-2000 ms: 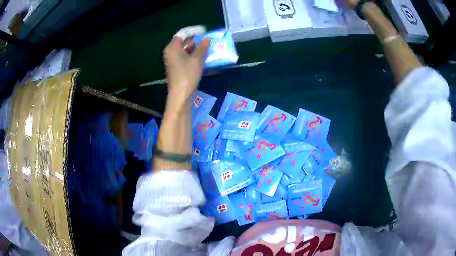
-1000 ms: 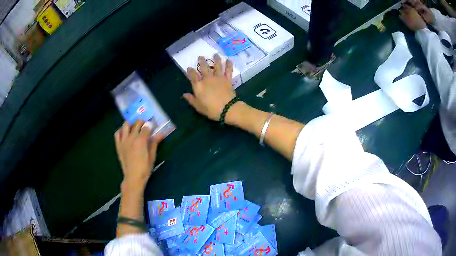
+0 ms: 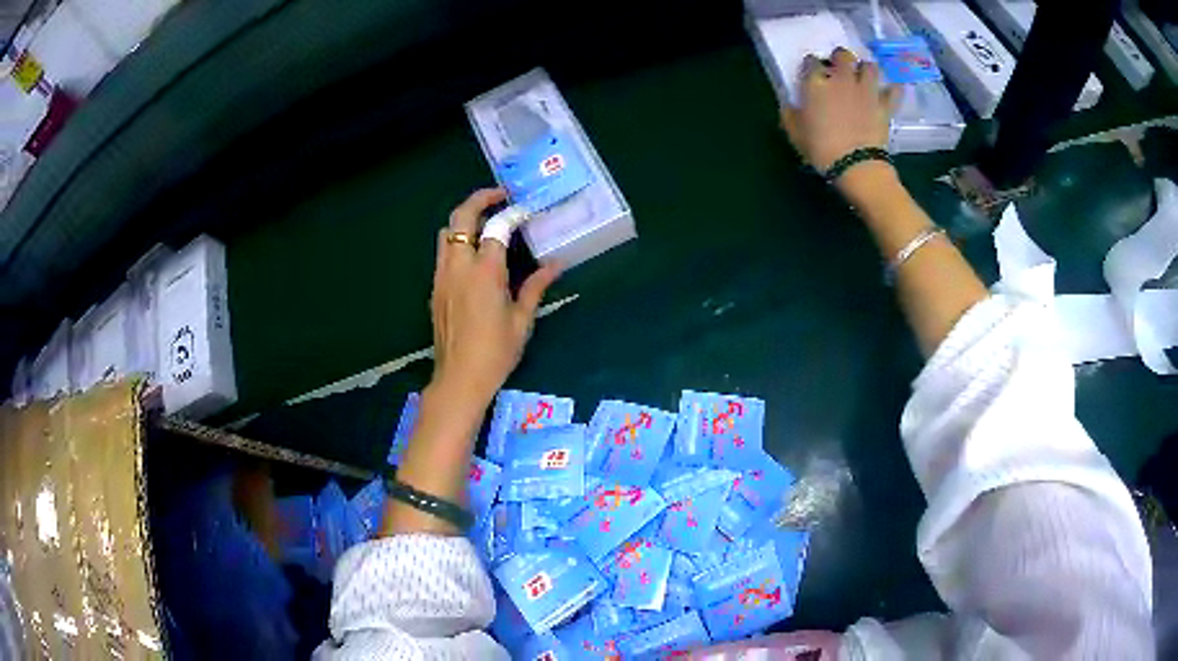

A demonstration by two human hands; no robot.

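Note:
My left hand (image 3: 481, 291), with a white cover on one finger, is at the lower left side of an open white box (image 3: 598, 230). A blue sachet (image 3: 548, 172) lies in this box, and my fingertips touch the sachet's lower edge. My right hand (image 3: 842, 119) rests, fingers spread, on a white box (image 3: 797, 49) farther right. Beside its fingertips another blue sachet (image 3: 907, 60) lies on an open white box. The sachet pile (image 3: 620, 514) lies nearer to me, partly behind my left forearm.
A brown carton (image 3: 80, 523) with blue sachets inside stands at the left. White boxes with a black icon (image 3: 196, 329) stand above it. More white boxes (image 3: 962, 52) lie at the top right, near a dark post (image 3: 1053, 84). White strips (image 3: 1098, 325) lie at the right.
The view has swung left. The box at my left hand appears farther right and is no longer blurred. My right hand now appears farther from my left hand, at a box near the top edge.

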